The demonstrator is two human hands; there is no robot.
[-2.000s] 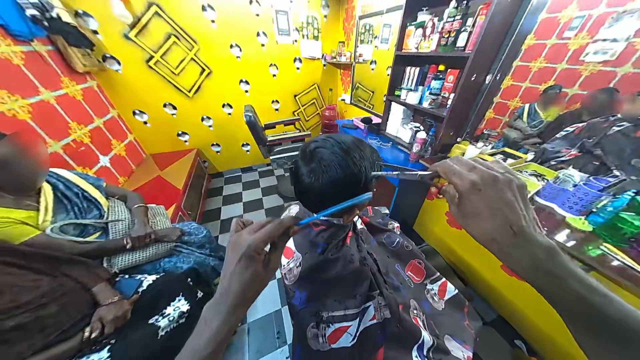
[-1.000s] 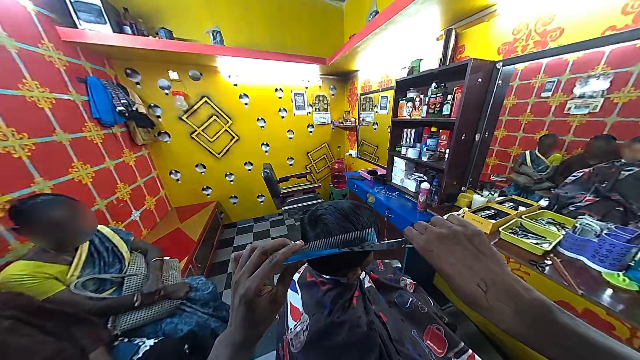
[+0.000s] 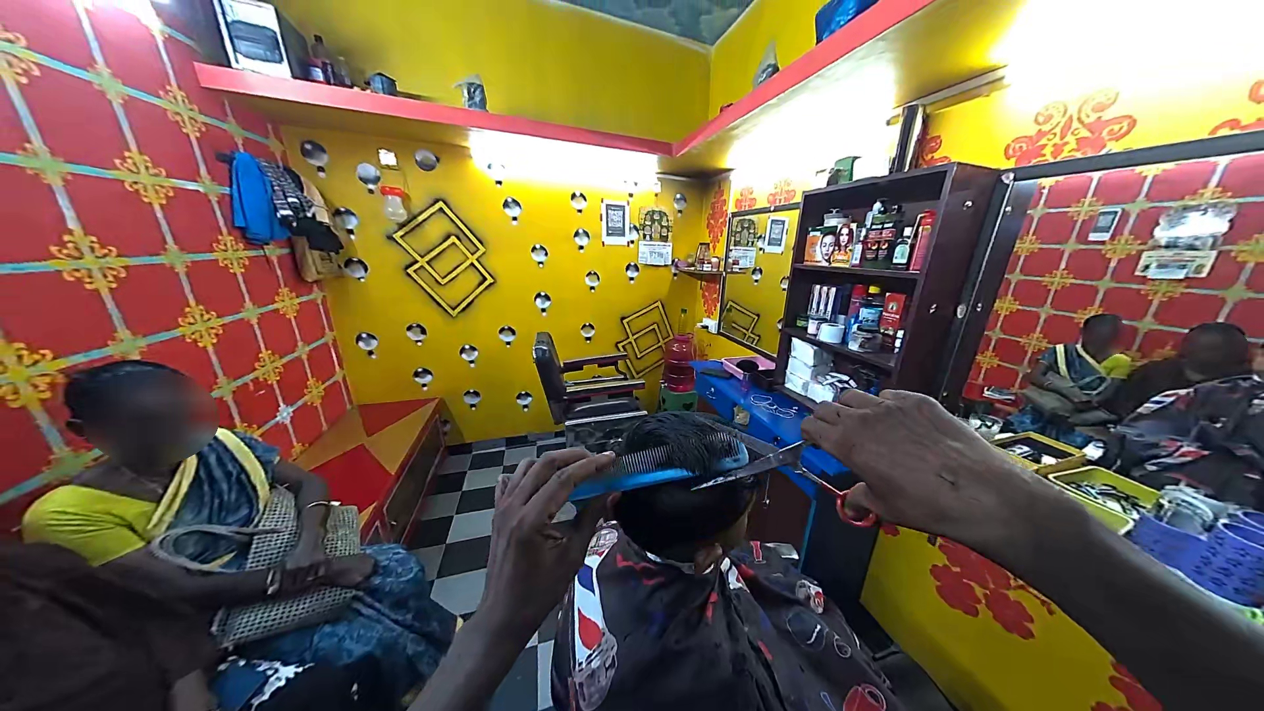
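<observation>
My left hand (image 3: 541, 528) grips a blue comb (image 3: 647, 478), which lies across the back of a seated person's dark hair (image 3: 681, 518). Hair shows through the comb's teeth. In my right hand (image 3: 908, 459) is a pair of scissors (image 3: 755, 466) with red finger rings. The blades are parted and reach over the hair beside the comb's right end. A dark patterned barber cape (image 3: 691, 632) covers the seated person's shoulders and back. The person faces away from me, and one ear shows below the hair.
Seated people are at the left, one with a woven bag (image 3: 286, 573). An empty barber chair (image 3: 588, 385) stands ahead. On the right are a dark shelf unit (image 3: 953, 257) of bottles and boxes, a mirror (image 3: 1136, 286), and a counter with yellow trays (image 3: 1096, 499) and a purple basket (image 3: 1185, 553).
The view has tilted up since the oldest frame. The comb has moved from beside the neck, where it was two seconds ago, up onto the back of the hair, with the scissors still close to it.
</observation>
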